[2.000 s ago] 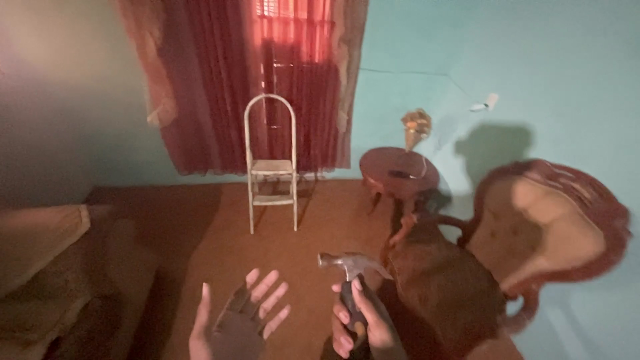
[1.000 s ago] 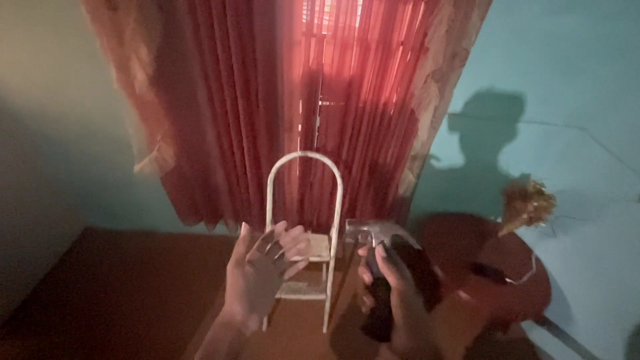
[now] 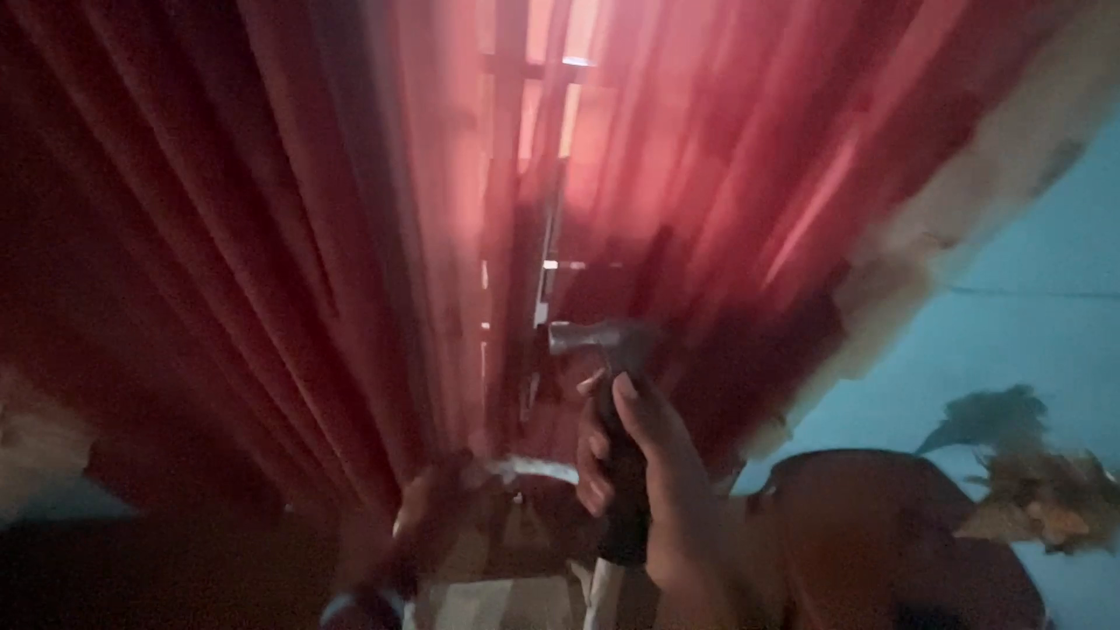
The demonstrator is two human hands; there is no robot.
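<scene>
A claw hammer (image 3: 608,337) with a metal head and dark handle is upright in my right hand (image 3: 669,472), its striking face pointing left. My left hand (image 3: 437,503), blurred, is at the curved top rail of a white step ladder (image 3: 534,468); its fingers seem to be around the rail, though the grip is dim. Behind the hammer hang red curtains (image 3: 717,157), with light coming through near the middle.
A round dark red side table (image 3: 875,525) stands at the lower right, with a dried flower bouquet (image 3: 1046,507) by its right side. The turquoise wall (image 3: 1032,324) shows right of the curtains. A ladder step (image 3: 499,604) lies below my hands.
The ladder and curtains are much closer now. My left hand, held up with its fingers spread before, has come to the ladder's top rail. The hammer has stayed in my right hand.
</scene>
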